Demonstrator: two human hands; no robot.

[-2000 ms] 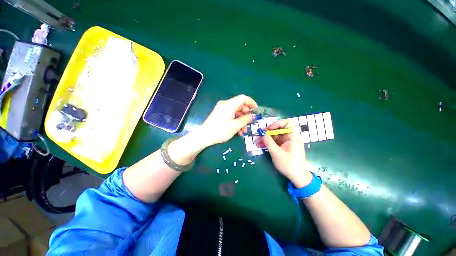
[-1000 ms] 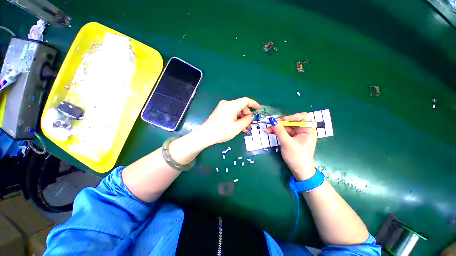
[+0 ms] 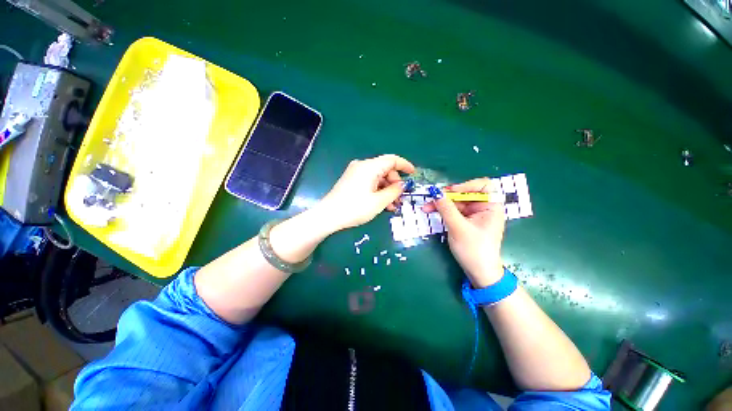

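Note:
My left hand (image 3: 365,189) is bare, with thumb and fingertips pinched together over the left end of the white strip; what lies between the fingertips is too small to make out. My right hand (image 3: 475,233) holds the yellow-handled tool (image 3: 473,197), its dark rear end to the right and its thin tip pointing left at my left fingertips. The white strip (image 3: 516,210) with dark cross lines lies flat under both hands, partly hidden by them. Tiny white pieces (image 3: 376,259) lie loose below its left end.
A yellow tray (image 3: 241,92) with pale packing and a black smartphone (image 3: 275,151) lie left. A grey metal box (image 3: 48,136) stands further left. Small wired components (image 3: 465,100) are scattered beyond the strip. A wire spool (image 3: 646,381) is lower right. A blue band (image 3: 491,290) circles my right wrist.
My right hand has shifted right along the strip with the tool, whose tip now points left. The scattered wired components have moved leftward and slightly up. My left hand is almost unmoved.

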